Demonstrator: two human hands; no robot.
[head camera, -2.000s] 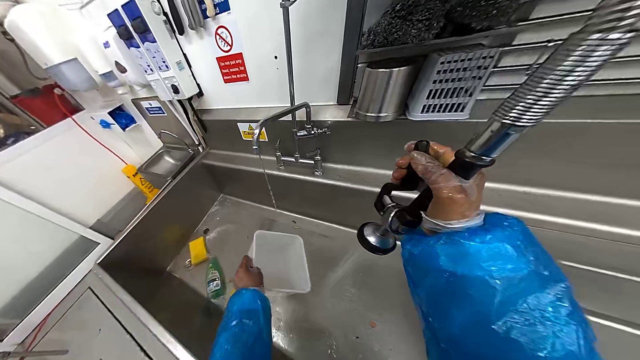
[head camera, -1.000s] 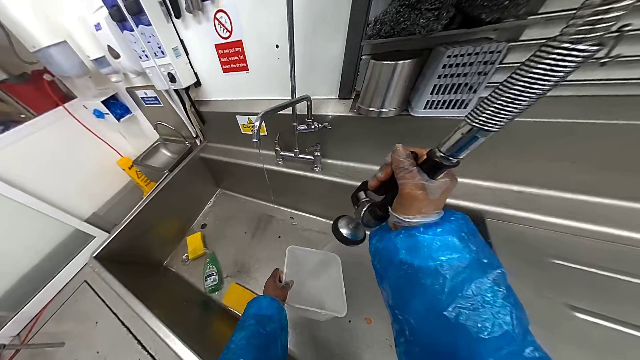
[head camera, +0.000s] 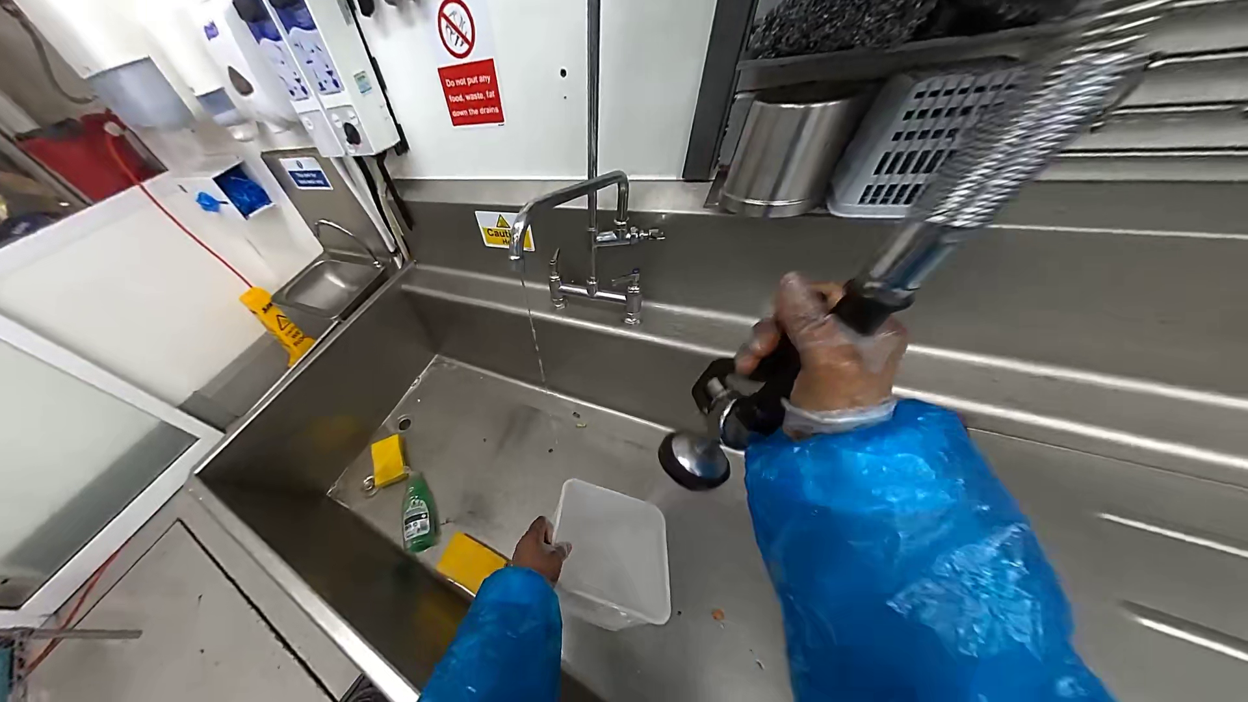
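My right hand (head camera: 829, 356), in a clear disposable glove, grips the black handle of a pre-rinse spray valve (head camera: 695, 459) on a metal spring hose (head camera: 1024, 136). Its round head points down into the stainless steel sink (head camera: 507, 439). Down in the basin, my left hand (head camera: 541, 551) holds the left rim of a translucent plastic container (head camera: 614, 556). Blue plastic sleeves cover both arms. Left of the container lie a yellow sponge (head camera: 471, 562), a green bottle of dish soap (head camera: 419, 514) and another yellow sponge (head camera: 388, 460). Thin water runs from the faucet (head camera: 570, 200).
Behind the sink, a steel pot (head camera: 790, 151) and a grey perforated plastic basket (head camera: 907, 141) stand on a shelf. A small hand basin (head camera: 331, 283) and a yellow caution sign (head camera: 277, 324) are at the left. The sink's left wall (head camera: 292, 390) rises beside the sponges.
The container and my left hand have moved right in the basin since two seconds ago. A second yellow sponge shows beside my left hand, not visible in the earliest frame. The view has shifted somewhat.
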